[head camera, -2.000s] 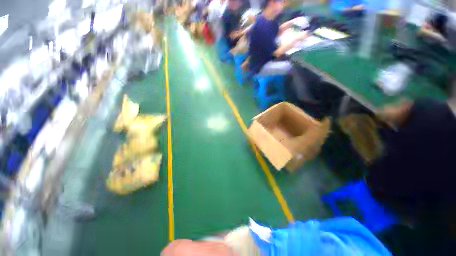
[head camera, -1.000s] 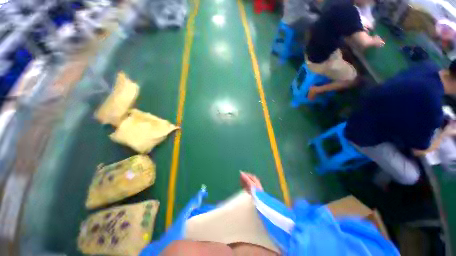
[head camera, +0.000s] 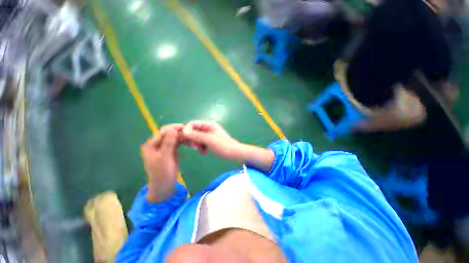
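My left hand (head camera: 162, 160) and my right hand (head camera: 212, 139) are raised in front of my body, bare, with blue sleeves behind them. Their fingertips meet over the green floor. The fingers are bent and partly blurred. A small pale spot shows at the right fingertips; I cannot tell whether it is a thing held or part of a finger. No tool or larger part shows in either hand.
The green floor (head camera: 103, 136) has two yellow lines. A person in a dark top (head camera: 401, 56) sits at the right by a blue stool (head camera: 334, 110). Another blue stool (head camera: 272, 47) stands farther off. A grey stool (head camera: 82, 61) and a yellowish sack (head camera: 106, 226) are at the left.
Both hands have come up into view and met at the fingertips. The view has turned and moved along the aisle; most of the yellowish sacks have left the picture.
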